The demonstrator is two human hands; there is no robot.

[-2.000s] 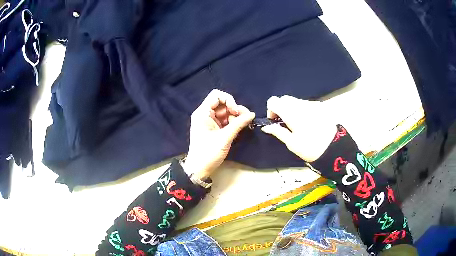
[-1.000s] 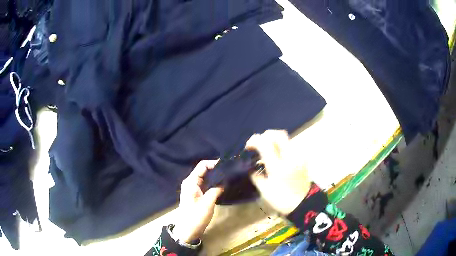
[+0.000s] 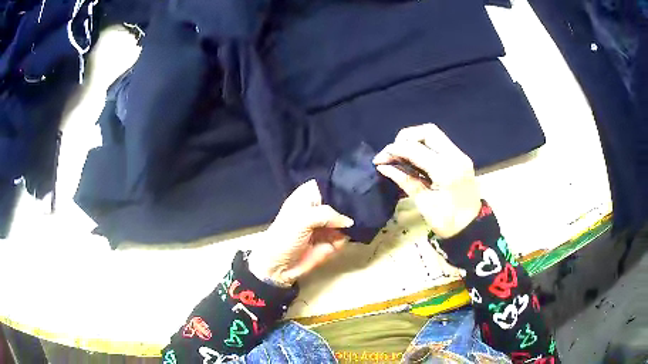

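Note:
A dark navy jacket [image 3: 426, 99] lies spread across the white table, with creased folds in its middle. A sleeve end with shinier lining [image 3: 353, 178] showing lies between my hands. My left hand [image 3: 305, 234] pinches the lower left edge of this sleeve end between thumb and fingers. My right hand [image 3: 433, 174] is at its upper right, with dark thread snips [image 3: 411, 169] held inside the curled fingers. The fingertips touch or nearly touch the cloth. The snips' blades are mostly hidden.
The white table [image 3: 206, 284] has a curved yellow-green edge [image 3: 440, 302] near my body, with thread bits near it. Dark garments with white cord [image 3: 79, 43] lie at the left. Another dark garment [image 3: 604, 92] hangs over the right side. Grey floor shows at the lower right.
The sleeve end has been turned so its lining shows between my hands. The gold buttons seen a second ago are out of view, and the camera view has shifted.

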